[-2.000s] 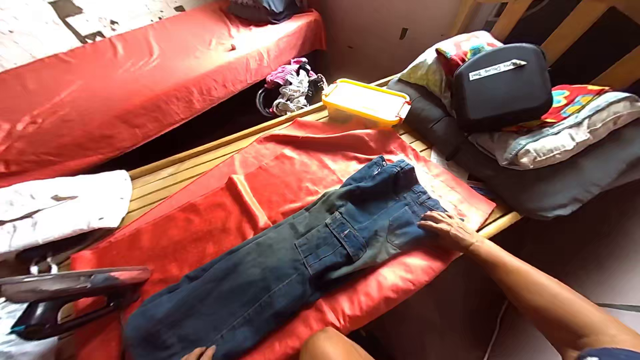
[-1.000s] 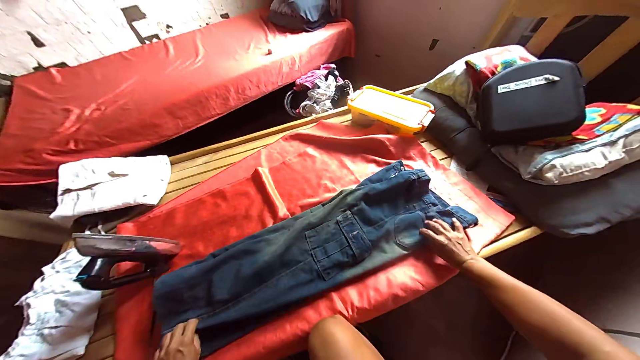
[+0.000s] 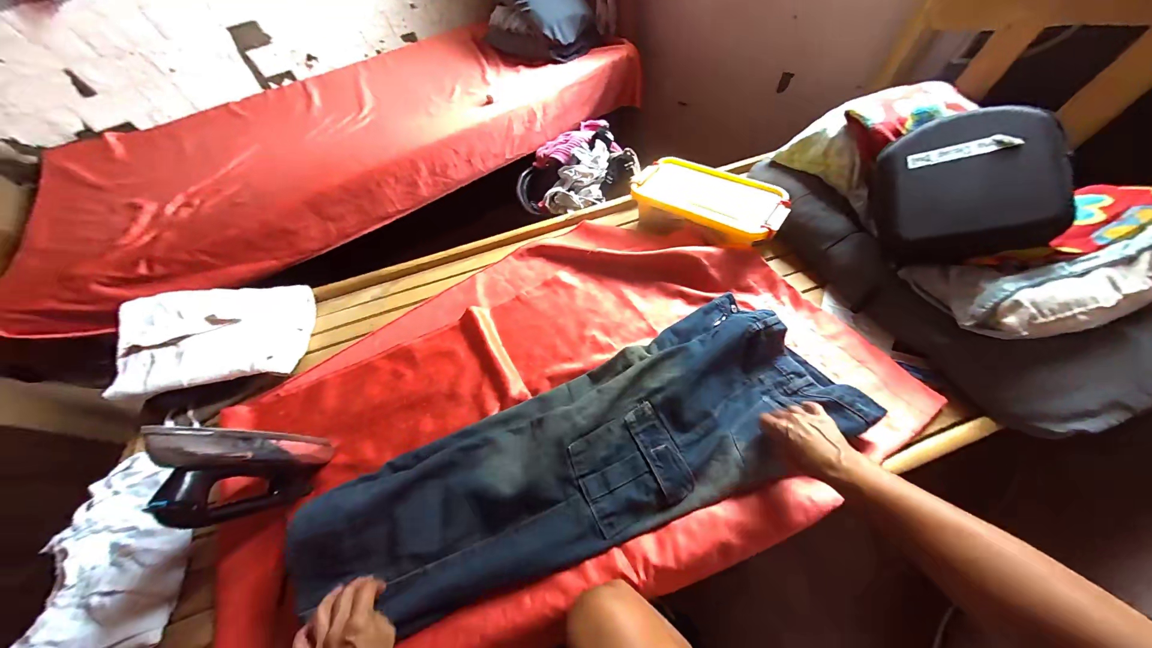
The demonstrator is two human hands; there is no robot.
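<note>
Folded dark blue denim trousers with a cargo pocket (image 3: 504, 468) lie lengthwise on a red satin cloth (image 3: 405, 378). My left hand (image 3: 349, 616) rests at the lower corner of the leg hem, fingers curled over the denim; whether it grips cannot be told. Near the waistband, my right hand (image 3: 810, 439) touches the trousers with bent fingers, and whether it pinches the fabric is unclear. A clothes iron (image 3: 236, 472) stands on its heel left of the hem, its soleplate facing up and away, with no hand on it.
Folded white cloth (image 3: 216, 337) and crumpled white cloth (image 3: 121, 558) lie at the left on the slatted wooden bench (image 3: 360, 310). A yellow-lidded plastic box (image 3: 711, 200) sits behind the red cloth. At right, a black case (image 3: 972, 184) bearing writing rests on pillows (image 3: 1053, 288).
Against two seconds ago, my left hand shows more fully at the hem. My right hand has shifted slightly at the waist end, its fingers now more bent. The view has shifted somewhat.
</note>
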